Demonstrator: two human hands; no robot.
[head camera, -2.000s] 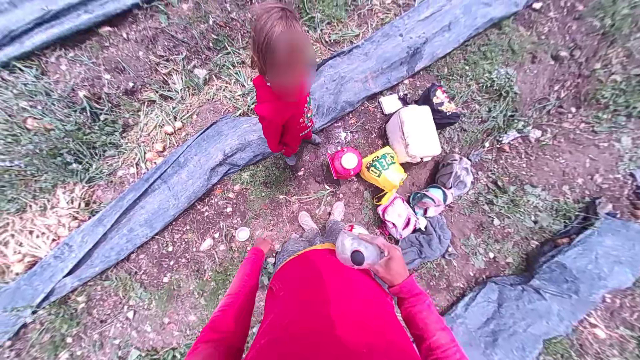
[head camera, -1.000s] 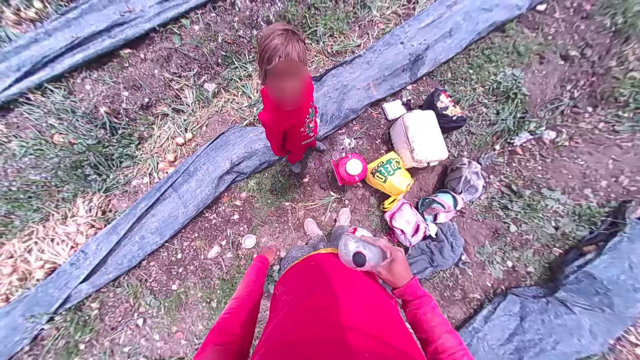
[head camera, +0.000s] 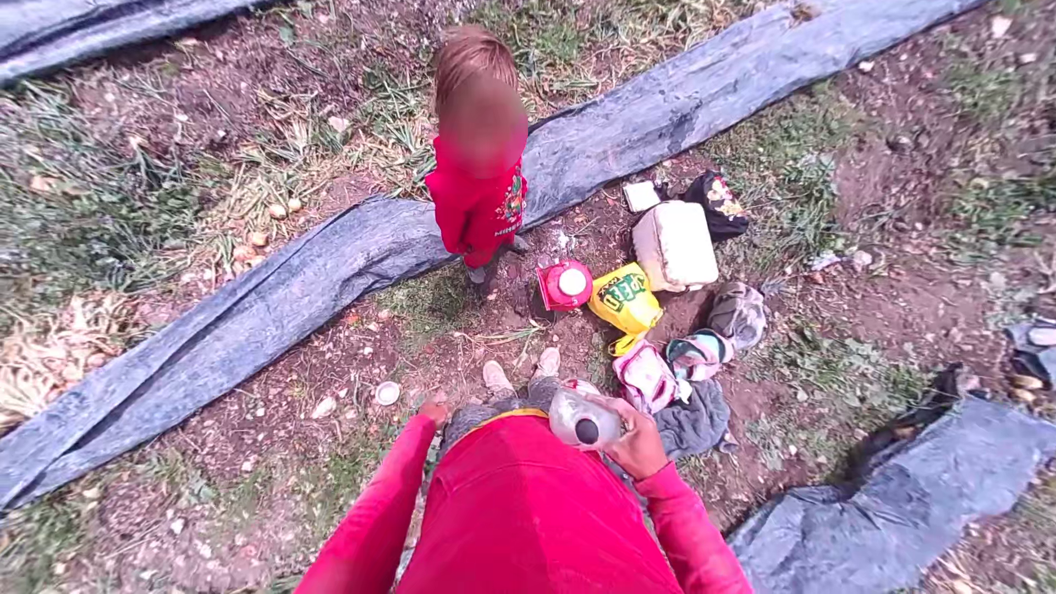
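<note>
My right hand (head camera: 639, 439) is closed around a clear plastic bottle (head camera: 569, 412) with a dark cap, held in front of my waist. My left hand (head camera: 435, 409) hangs beside my left thigh; its fingers are too small to make out, and I see nothing held in it. Beyond the bottle, on the soil, lie a pink-and-white cloth item (head camera: 646, 378), a grey garment (head camera: 697, 419) and a yellow bag with writing (head camera: 625, 301). A red container with a white lid (head camera: 567, 284) stands beside the yellow bag.
A person in red (head camera: 483, 198) stands ahead by a long grey plastic sheet (head camera: 289, 289). A whitish box-shaped container (head camera: 676, 246), a black bag (head camera: 718, 205) and a grey cap (head camera: 737, 315) lie to the right. Another sheet (head camera: 899, 503) is at lower right; a small white lid (head camera: 387, 393) lies left.
</note>
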